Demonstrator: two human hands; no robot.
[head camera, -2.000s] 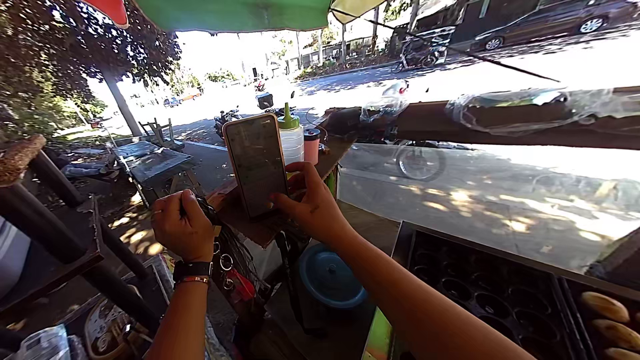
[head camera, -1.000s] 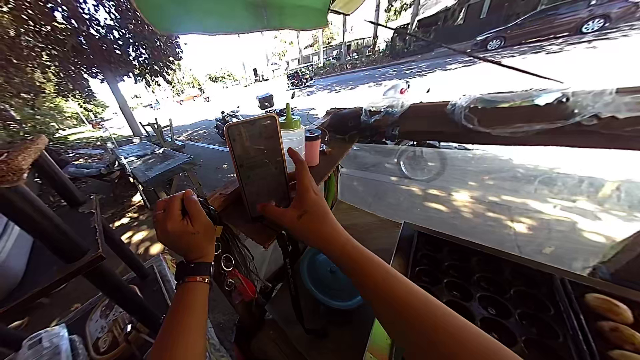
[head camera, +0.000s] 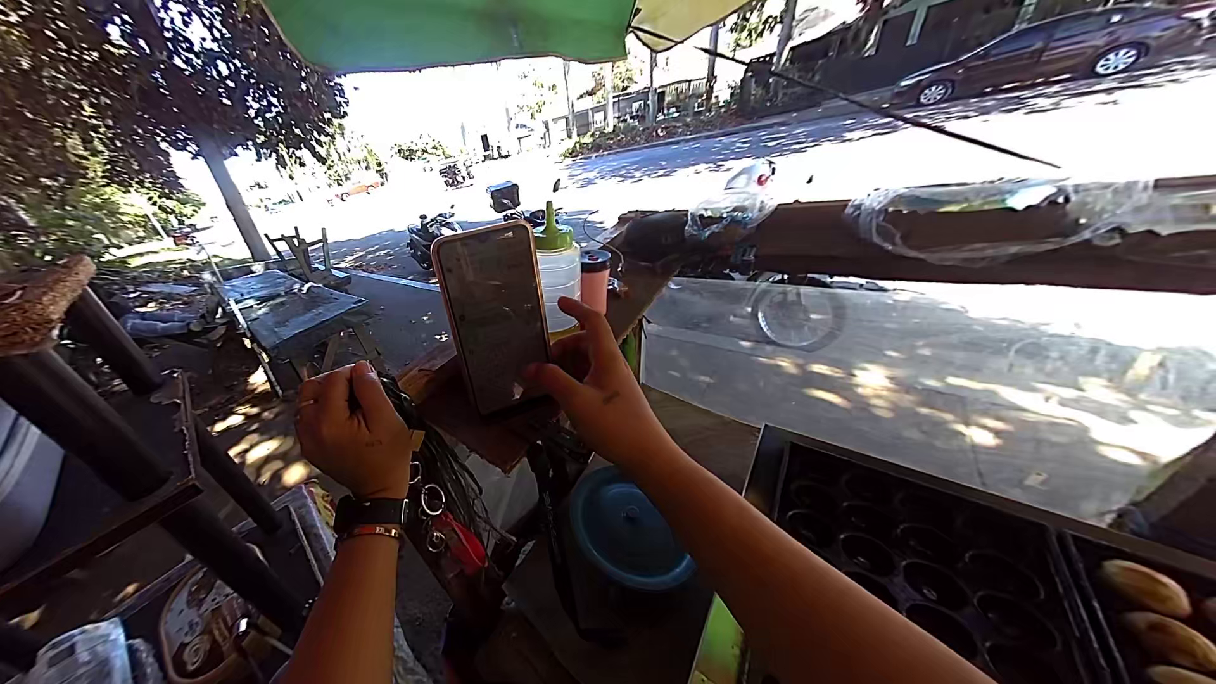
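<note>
A smartphone in a pinkish case stands upright on a wooden ledge, leaning back toward a squeeze bottle with a green nozzle. My right hand is at the phone's lower right edge, thumb on the screen and index finger raised beside the bottle. A pink container with a dark lid stands behind that hand. My left hand, with a dark watch on the wrist, is curled left of the phone, beside a bundle of dark cords; whether it holds anything is hidden.
Key rings with a red tag hang below the ledge. A blue round lid lies under my right forearm. At the lower right are a black molded pan and browned baked pieces. A plastic-wrapped beam crosses the right side.
My right thumb has shifted at the phone's lower edge, and the index finger is now extended near the bottle. My left hand stays in about the same place.
</note>
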